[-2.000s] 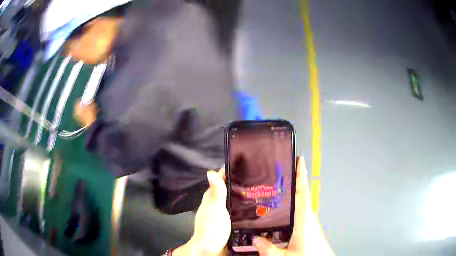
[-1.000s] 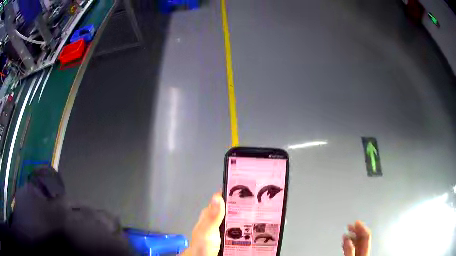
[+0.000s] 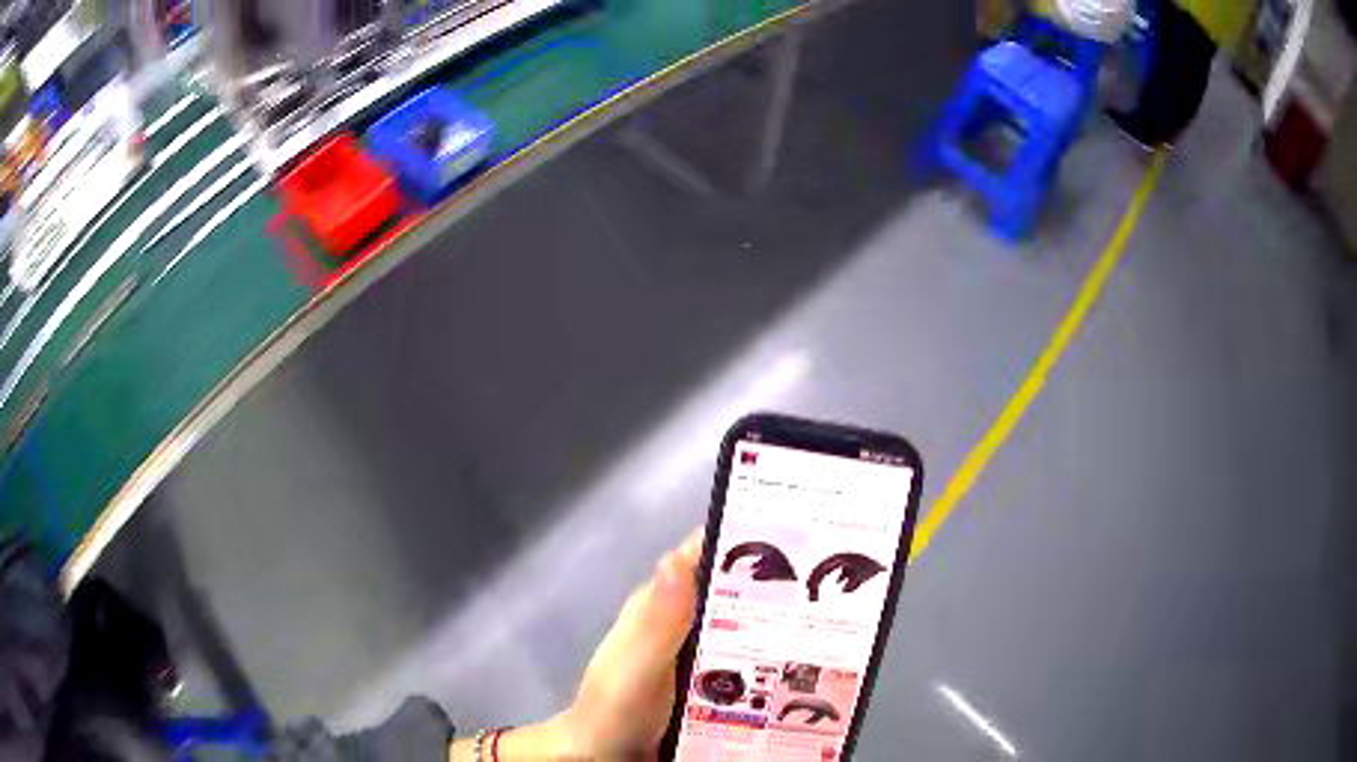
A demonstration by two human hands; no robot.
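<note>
A black smartphone point(image 3: 796, 596) with a lit screen of pinkish-white shopping pictures stands upright at the lower centre, slightly tilted. My left hand point(image 3: 640, 655) holds it from the left side, thumb along its edge; the fingers behind it are hidden. A thin red band shows on the wrist. My right hand is out of the picture.
The green bench point(image 3: 194, 328) curves along the upper left, with a red bin point(image 3: 339, 197) and a blue basket point(image 3: 432, 142), both blurred. A blue stool point(image 3: 1012, 127) and a person's dark leg are at the upper right. A dark sleeve point(image 3: 387, 737) is at the lower left.
The view has turned left, so the bench and bins sit larger and the stool shows. The phone moved slightly right and up. My right hand has left the picture.
</note>
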